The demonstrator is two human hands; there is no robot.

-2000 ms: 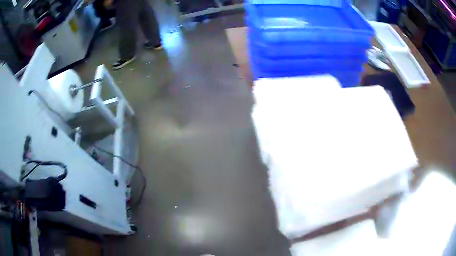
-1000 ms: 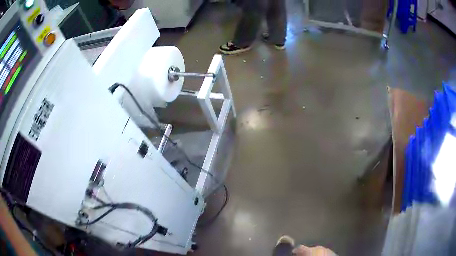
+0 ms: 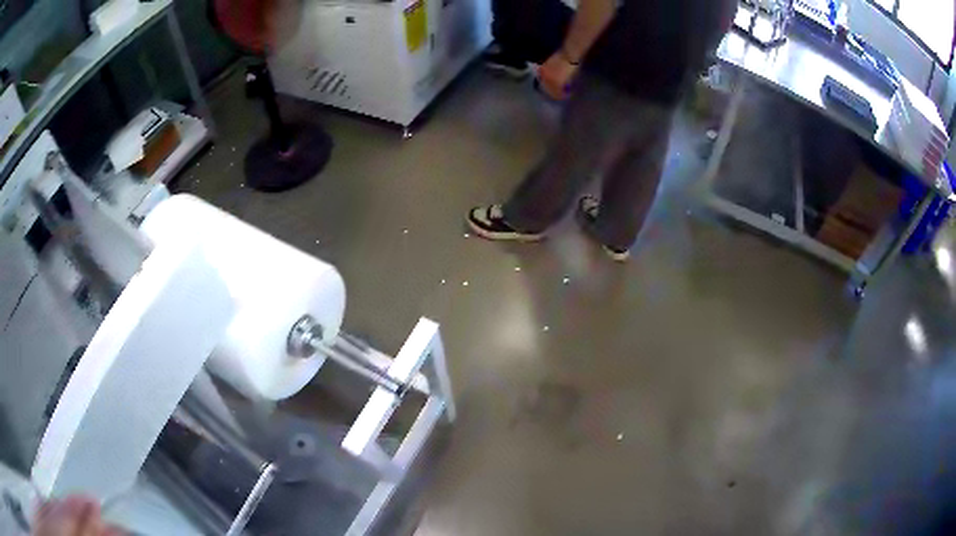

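Observation:
A thick white film roll (image 3: 278, 304) sits on a metal shaft at the left. The shaft's near end rests on a white frame (image 3: 393, 393). A curved white panel (image 3: 136, 356) of the machine stands in front of the roll. A blurred bare hand, apparently my left hand (image 3: 75, 517), shows at the bottom left edge beside this panel. It is mostly cut off, so its fingers and any hold cannot be told. My right hand is not in view.
A person (image 3: 608, 126) stands on the grey-green floor ahead. A pedestal fan (image 3: 285, 157) and a white cabinet (image 3: 367, 58) are behind the roll. A metal-legged table (image 3: 786, 89) is at the right, with a brown box (image 3: 860, 215) beneath. Small white bits lie on the floor.
The view has swung left and closer to the film roll. The blue trays and white stacks have left the picture. The hand at the bottom centre is gone, and one shows at bottom left.

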